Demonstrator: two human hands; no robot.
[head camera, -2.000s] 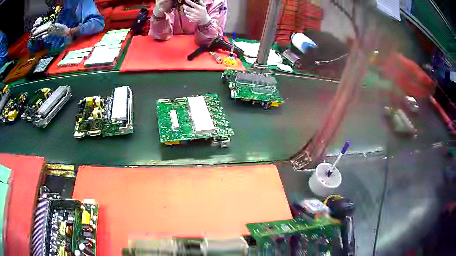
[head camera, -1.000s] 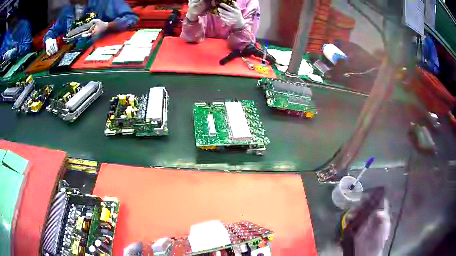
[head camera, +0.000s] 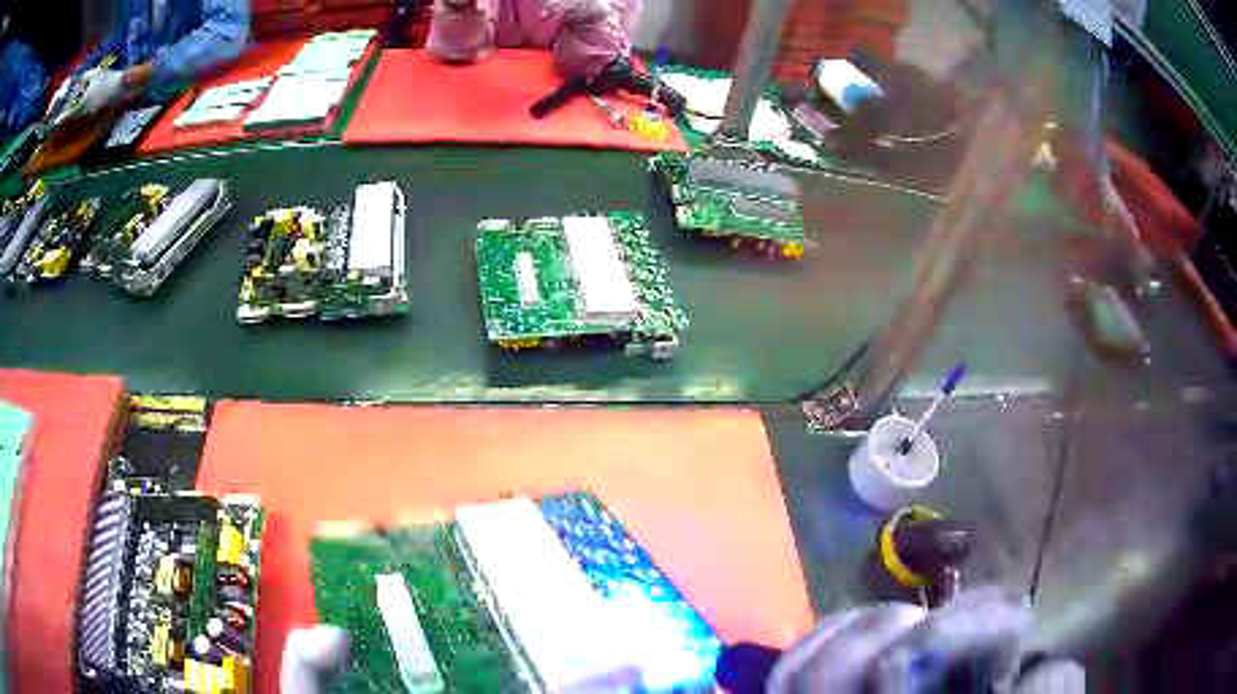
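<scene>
A green circuit board (head camera: 366, 583) with a long white heatsink (head camera: 522, 583) lies across the bottom centre, sparse side up, over the orange-red mat (head camera: 678, 461). My left hand (head camera: 315, 658) shows only as blurred gloved fingertips at the board's lower left edge, gripping it; the rest is cut off. My right hand (head camera: 909, 651), gloved and blurred at the bottom edge, is closed around a small dark lamp (head camera: 746, 667). Blue-white light falls on the board's right side beside the lamp. The board's lower edge is out of the picture.
A yellow-ringed black tool (head camera: 929, 545) and a white pen pot (head camera: 895, 464) stand right of the mat. A crowded board unit (head camera: 177, 597) lies left. The green conveyor (head camera: 448, 373) carries several boards. Two people's sleeves and hands show across it.
The board now shows its green face more fully and lies larger in view. My right hand has moved from beside the pot to the board with the lamp, and bluish light has appeared.
</scene>
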